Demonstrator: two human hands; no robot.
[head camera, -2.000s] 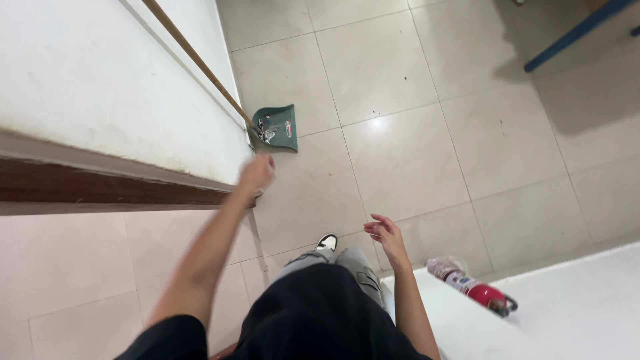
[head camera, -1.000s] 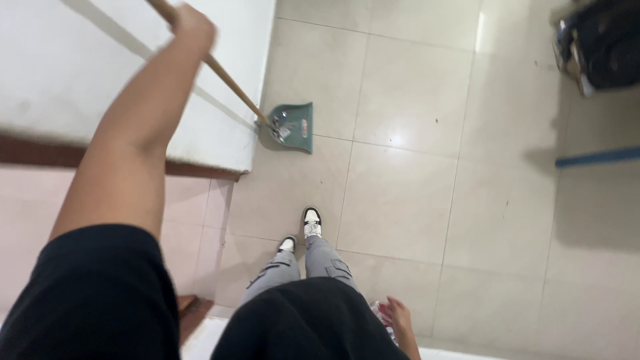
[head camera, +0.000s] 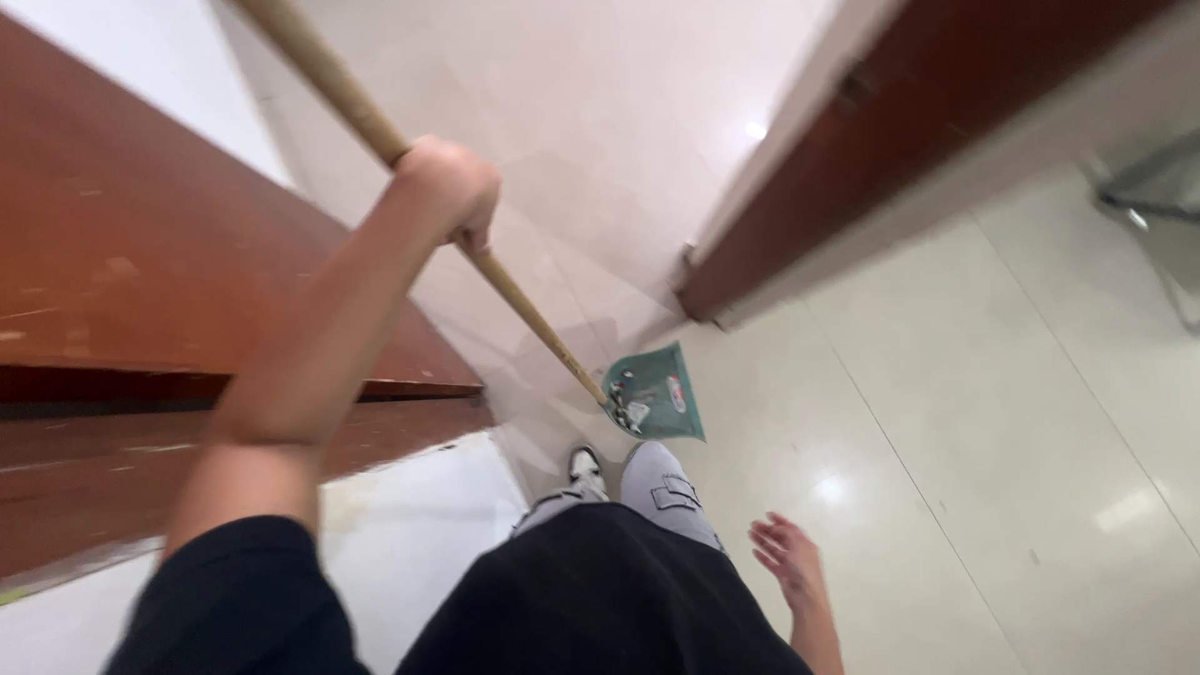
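My left hand (head camera: 448, 192) is closed around the long wooden handle (head camera: 525, 309) of a dustpan, partway along it. The handle runs from the upper left down to the green plastic dustpan (head camera: 661, 389), which lies low in front of my legs by the doorway. Small bits of litter (head camera: 636, 414) lie in the pan near the handle's foot. My right hand (head camera: 787, 553) hangs at my right side with its fingers apart, holding nothing. The upper end of the handle is out of view.
A reddish-brown wooden door (head camera: 169, 234) stands at the left. At the upper right a dark brown door frame edge (head camera: 844, 159) comes down to the tiled floor (head camera: 900, 450). A blurred dark metal object (head camera: 1139, 220) is at the far right.
My left hand, apparently off the handle two seconds ago, now grips it. The dustpan has moved from beside the white wall to the doorway. The view has turned a lot.
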